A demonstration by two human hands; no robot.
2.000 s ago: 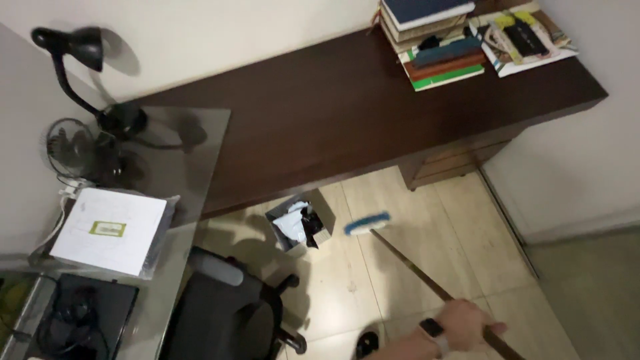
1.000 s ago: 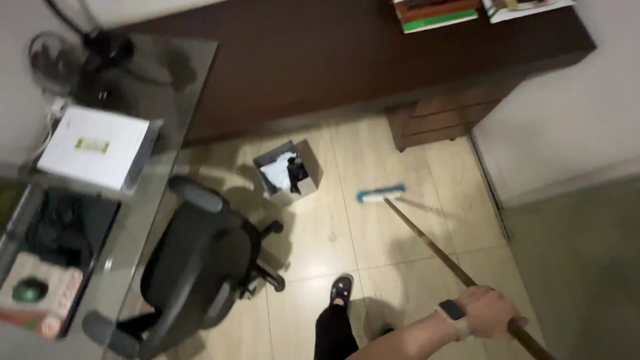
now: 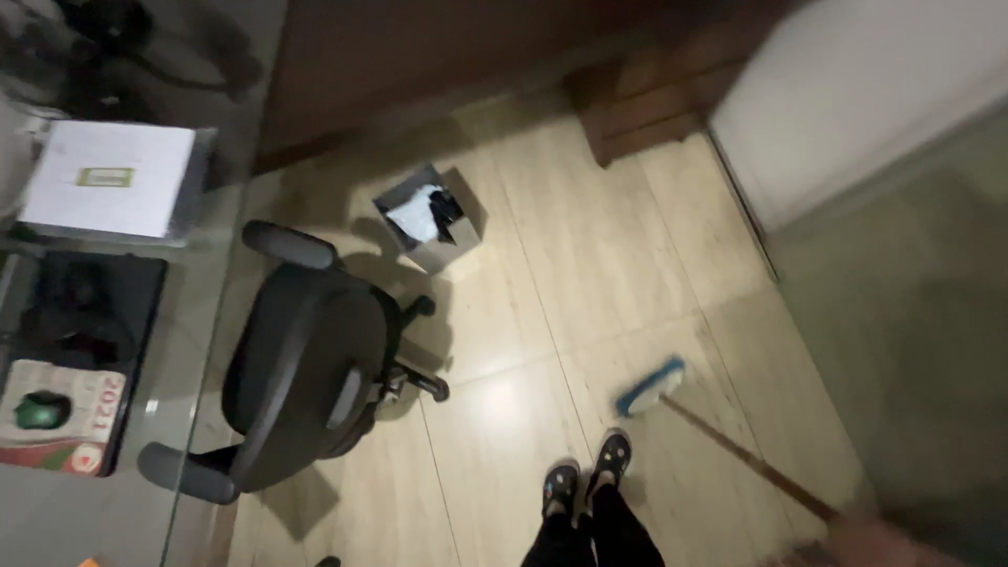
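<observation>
One blurred hand (image 3: pixel 882 543) at the lower right edge is closed around the wooden handle (image 3: pixel 748 459) of a floor brush; by its side of the view I take it for my right hand. The brush head (image 3: pixel 650 387), blue and white, rests on the pale tiled floor just beyond my feet, which wear dark clogs (image 3: pixel 561 487). My left hand does not show.
A black office chair (image 3: pixel 315 378) stands left beside a glass desk (image 3: pixel 193 331) with a white box (image 3: pixel 110 177) and a green computer mouse (image 3: pixel 43 410). Behind are a grey waste bin (image 3: pixel 445 253) with bags and a wooden drawer unit (image 3: pixel 646 118). A wall and glass panel border the right.
The brush head has come back across the floor from near the drawer unit to close by my feet, and it has turned. The view has tilted down, and both clogs now show.
</observation>
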